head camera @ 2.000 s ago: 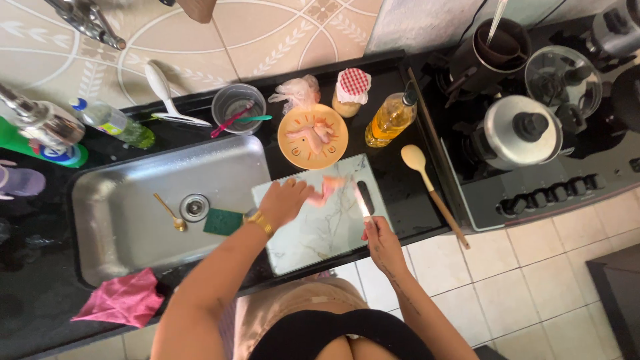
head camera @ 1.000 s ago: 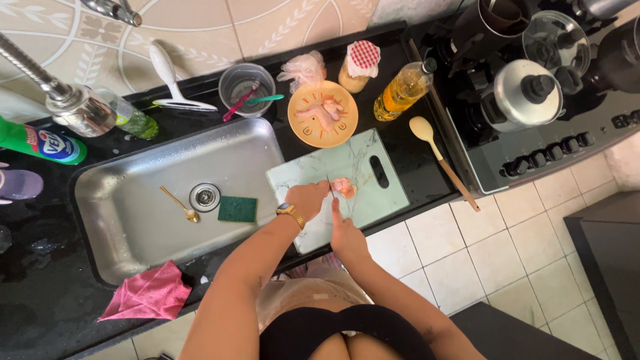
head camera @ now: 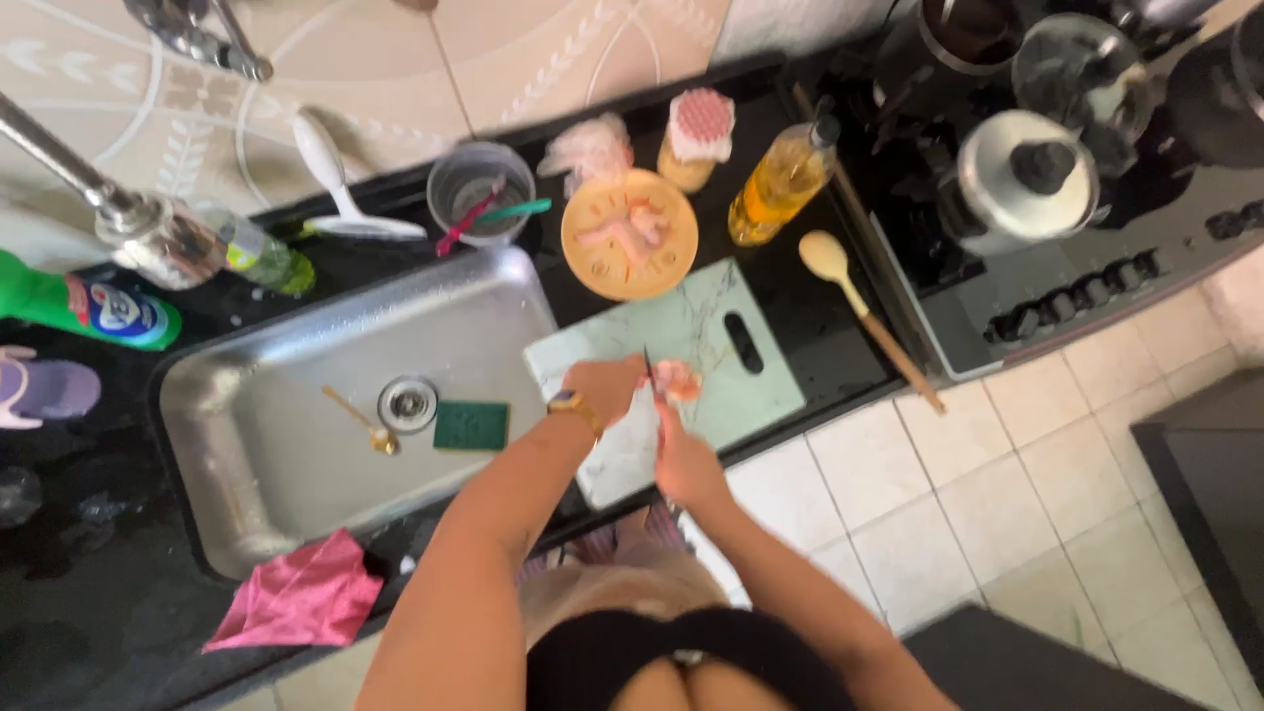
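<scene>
A marbled cutting board (head camera: 706, 326) lies on the black counter right of the sink. On it is a piece of raw meat (head camera: 678, 379), its left end at the fingers of my left hand (head camera: 604, 387). My right hand (head camera: 683, 454) grips a knife (head camera: 649, 365) whose dark, narrow blade points away from me, at the left side of the meat. Just behind the board, an orange plate (head camera: 597, 269) holds several raw meat pieces (head camera: 627, 233).
Left of the board is a steel sink (head camera: 286, 494) with a green scouring sponge (head camera: 472, 426) and a small spoon (head camera: 360, 420). An oil bottle (head camera: 780, 185), a cloth-topped jar (head camera: 696, 138) and a wooden-handled spoon (head camera: 869, 316) stand or lie near the stove (head camera: 963, 331).
The knife, held up over the board's right side two seconds ago, is now down at the meat. My left hand has lowered the meat onto the board.
</scene>
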